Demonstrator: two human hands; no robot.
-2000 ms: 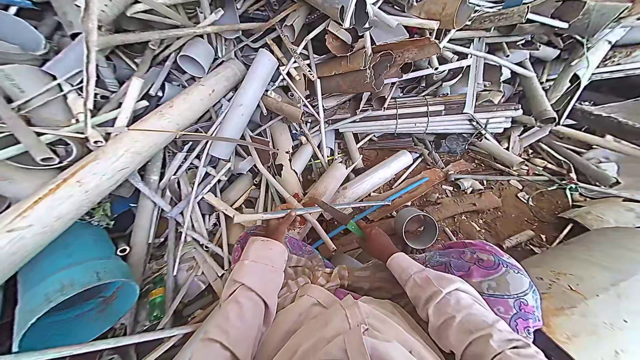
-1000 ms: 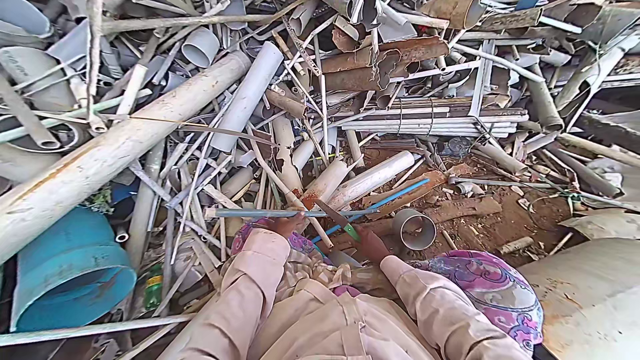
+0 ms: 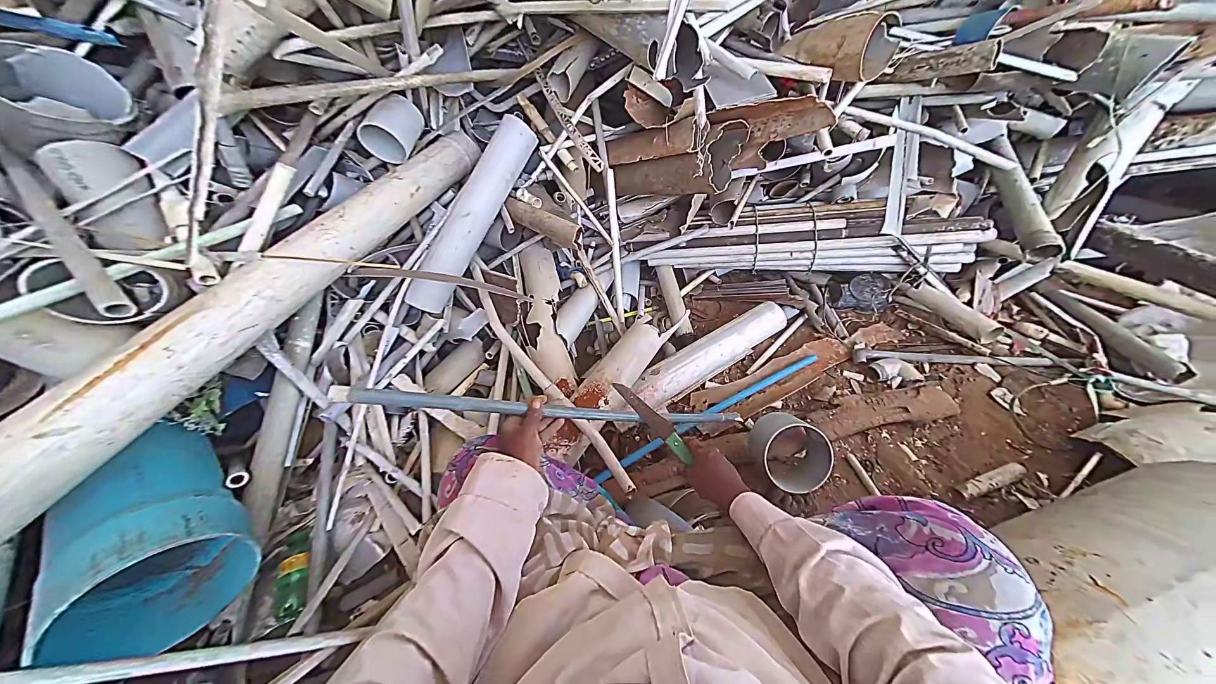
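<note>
My left hand (image 3: 522, 435) is closed around a thin grey plastic pipe (image 3: 446, 403), which lies crosswise in front of me. In my right hand (image 3: 714, 475) is the green handle of a knife (image 3: 649, 418); its brownish blade points up and to the left, over the pipe's right part. Whether the blade touches the pipe I cannot tell. A thin blue pipe (image 3: 760, 382) runs diagonally beyond the knife. Beside my right hand stands a short grey pipe ring (image 3: 791, 453). Broken, rust-stained white pipe (image 3: 622, 366) lies just ahead of the hands.
Scrap pipes heap up all around. A long, thick whitish pipe (image 3: 228, 304) slants along the left, above a wide blue pipe (image 3: 142, 551). Tied thin white pipes (image 3: 826, 252) lie ahead. Brown soil (image 3: 950, 446) shows at the right, near a large pale curved piece (image 3: 1130, 560).
The grey pipe in my left hand now reaches farther left than two seconds ago. The knife has turned from lying nearly along the pipe to slanting across it.
</note>
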